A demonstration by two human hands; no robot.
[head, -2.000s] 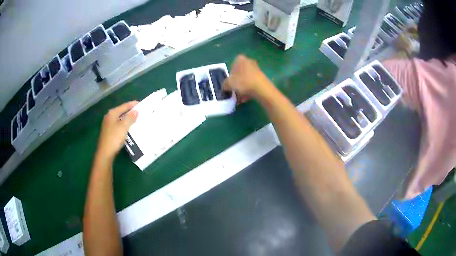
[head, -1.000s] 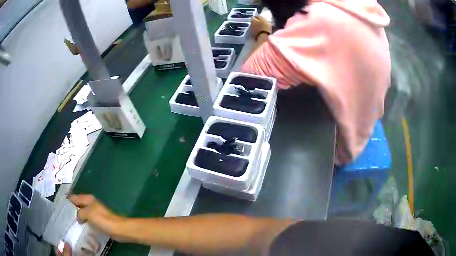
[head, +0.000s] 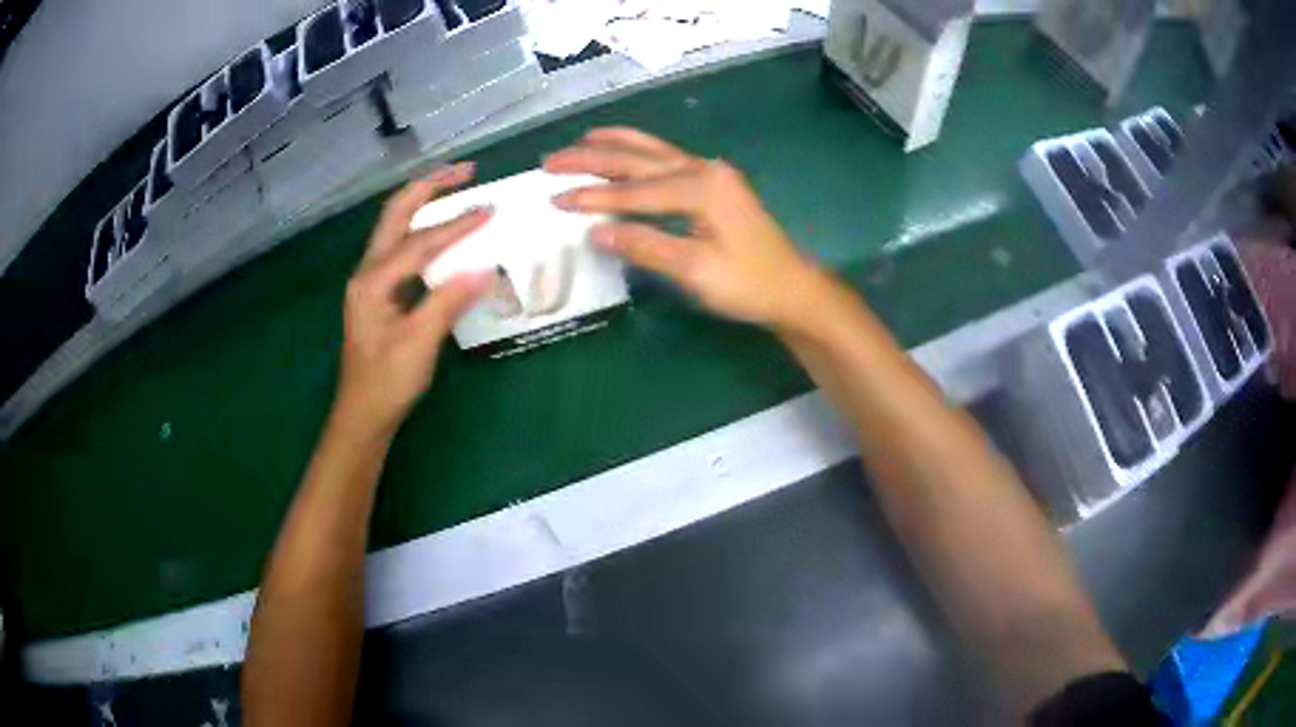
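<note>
A white retail box (head: 547, 284) stands on the green belt in front of me, its picture of beige devices and its black base strip facing me. My left hand (head: 405, 291) is at its left side, with fingers on the top and thumb on the front. My right hand (head: 682, 220) is at its right side, with fingertips on the white top panel. The fingers partly cover the top, so I cannot tell whether the flap is fully closed. The box's inside is hidden.
Stacked white trays with dark compartments (head: 306, 121) line the far ledge, beside loose white papers (head: 661, 29). Another retail box (head: 898, 71) stands farther along the belt. More trays (head: 1137, 376) sit at the near right by the white rail (head: 640, 509). A pink sleeve shows at the right edge.
The view has swung back left from the trays and the person in pink. Both hands are now on the upright box; two seconds ago my right hand was at an open tray.
</note>
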